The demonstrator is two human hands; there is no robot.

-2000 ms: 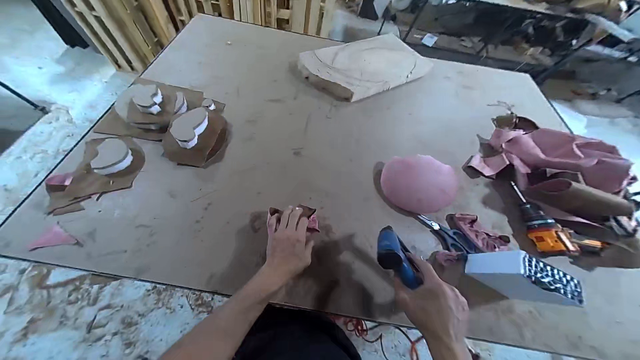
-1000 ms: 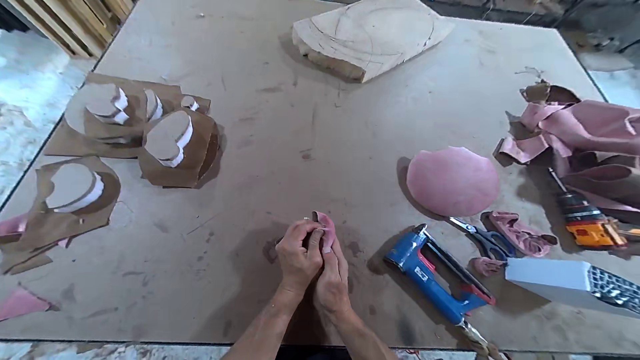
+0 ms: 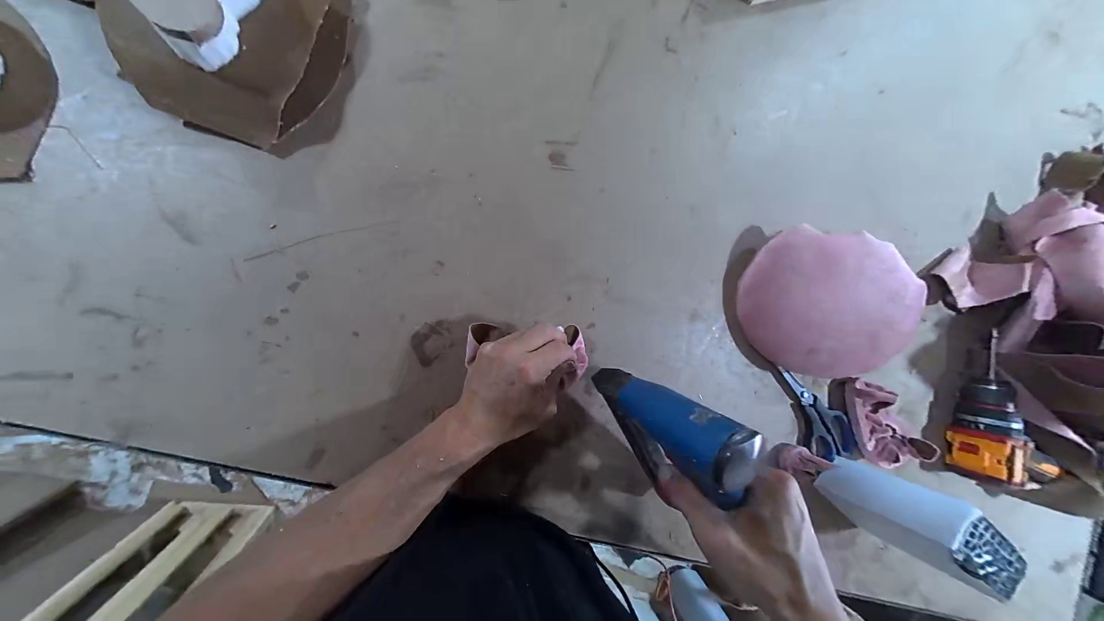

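My left hand [image 3: 517, 379] grips a small folded piece of pink leather or fabric [image 3: 578, 347] with a brown underside, low on the table. Close to its right, my right hand [image 3: 750, 535] holds a blue pneumatic staple gun [image 3: 681, 423], its dark nose pointing at the pink piece without plainly touching it. A round pink covered pad [image 3: 832, 302] lies farther right. Below the pad are scissors [image 3: 819, 418] with dark handles and a gathered pink scrap [image 3: 880, 423]. How my left fingers fold the piece is partly hidden.
At the right stand a cordless drill [image 3: 987, 440] and a heap of pink material [image 3: 1061, 250]. A white box of staples or similar [image 3: 906, 509] lies by the scissors. Brown pieces [image 3: 233, 95] with white foam [image 3: 211, 43] are at upper left. The table's near edge [image 3: 172, 457] runs below.
The staple gun lay on the table one second ago while both hands held the pink piece; now my right hand has it and my left alone holds the piece. The view has tilted down.
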